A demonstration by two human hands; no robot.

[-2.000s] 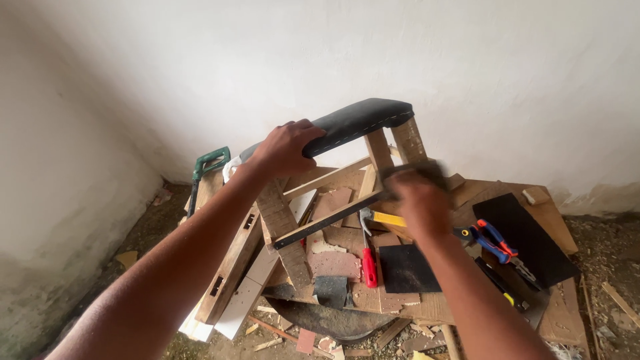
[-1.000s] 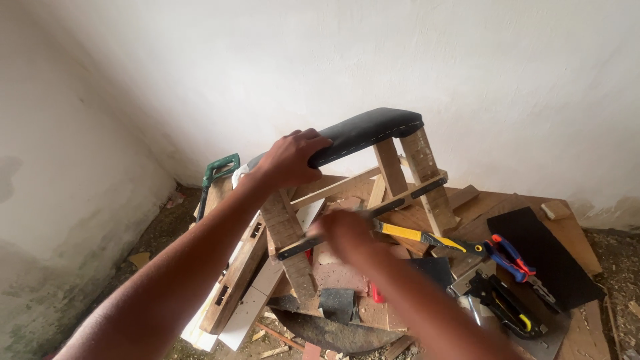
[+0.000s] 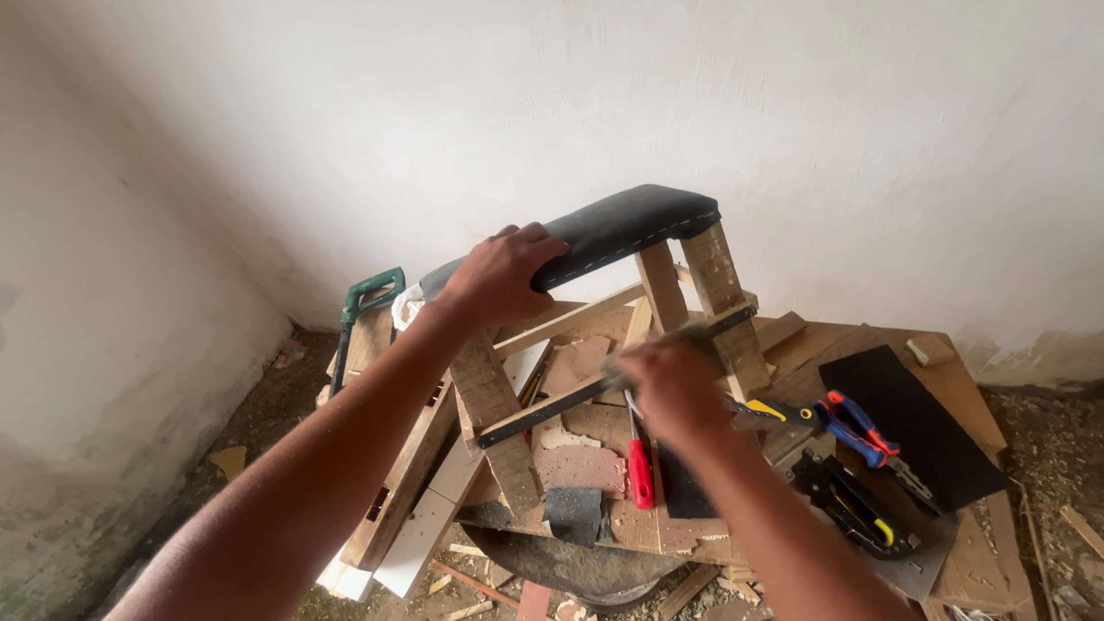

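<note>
A small wooden stool [image 3: 711, 259] with a black padded seat [image 3: 638, 220] stands tilted on the cluttered work surface. My left hand [image 3: 504, 276] rests on the seat's left part, its fingers over the near edge. My right hand [image 3: 677, 371], blurred, grips a dark, blurred piece, perhaps sandpaper or cloth, against the stool's lower crossbar [image 3: 561, 401], whose face carries a dark strip. Just below that hand lies a screwdriver with a red handle [image 3: 640, 474]. A yellow and black handled tool [image 3: 780, 412] lies to the right, partly hidden by my right forearm.
Pliers [image 3: 862, 431], a black staple gun [image 3: 849, 509] and black sheet material [image 3: 906, 423] lie at right. A green-framed hacksaw [image 3: 375, 289] and wooden pieces [image 3: 410, 483] are at left. White walls rise behind; wood scraps litter the floor.
My right hand has moved along the crossbar, from its right part to its left, and now back to about the middle. My left hand stays on the seat.
</note>
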